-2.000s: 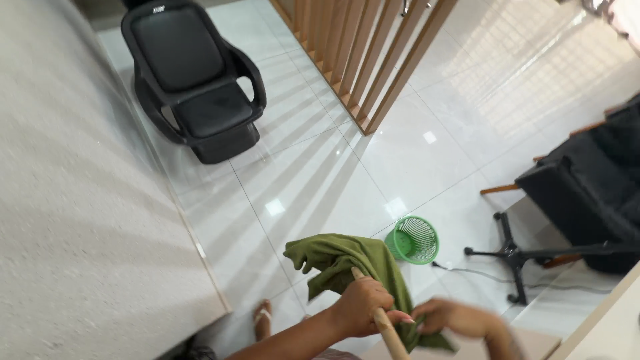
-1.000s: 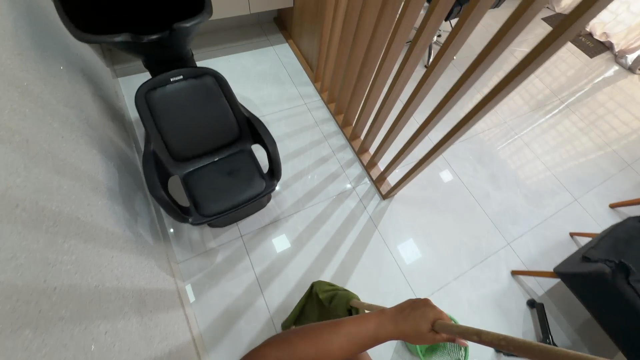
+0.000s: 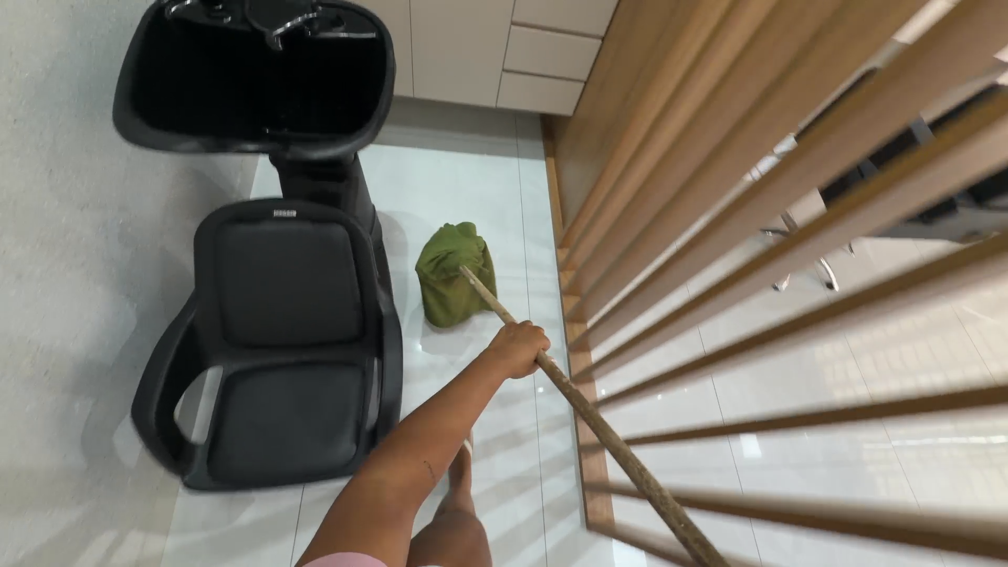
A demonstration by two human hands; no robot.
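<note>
My left hand (image 3: 517, 350) is closed around a long wooden pole (image 3: 602, 429), which slants from the lower right up to a green cloth (image 3: 450, 276). The cloth lies bunched on the pale tiled floor, draped over the pole's far end and hiding it. My bare left forearm reaches up from the bottom edge, with a pink sleeve at its base. My right hand is out of view. Left of the cloth stands a black salon chair (image 3: 287, 287) joined to a black wash basin (image 3: 256, 146).
A wooden slat partition (image 3: 579, 339) rises close along the right. Pale cabinets with drawers (image 3: 543, 59) stand beyond the cloth. A textured wall (image 3: 71, 276) borders the left side. My leg (image 3: 453, 528) shows below, and chair legs (image 3: 823, 272) are visible through the slats.
The view has moved toward the chair and basin. My right hand, near the cloth two seconds ago, has left view. The cloth now lies beside the chair; the green basket is out of view.
</note>
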